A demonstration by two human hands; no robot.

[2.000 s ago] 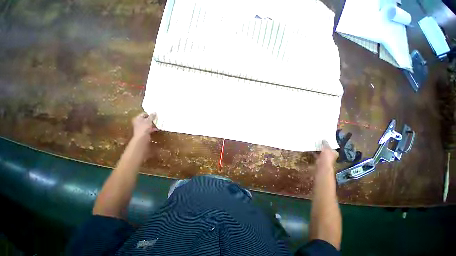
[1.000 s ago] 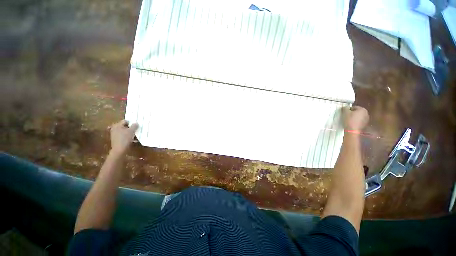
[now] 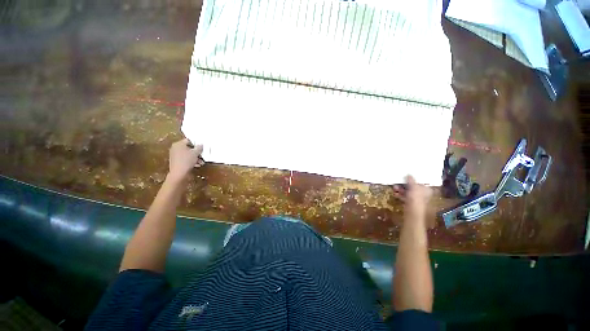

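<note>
A stack of off-white striped fabric plies (image 3: 310,129) lies in front of me, with a dark seam-like line running across it. My left hand (image 3: 185,157) is bare and pinches the near left corner of the plies. My right hand (image 3: 415,192) is bare and slightly blurred at the near edge, close to the right corner. Its fingertips touch or nearly touch the edge; whether they grip it I cannot tell.
Shiny metal clamps or weights (image 3: 498,192) lie right of the stack, beside a dark grey crumple (image 3: 458,177). White cut panels (image 3: 508,26) and a blue-grey plate (image 3: 554,72) lie at the upper right. Red laser lines cross the brown table (image 3: 97,123). The table's curved edge is near my body.
My right hand has moved from the right side of the plies down to their near edge by the corner. My left hand stays at the left corner. The whole view has shifted a little.
</note>
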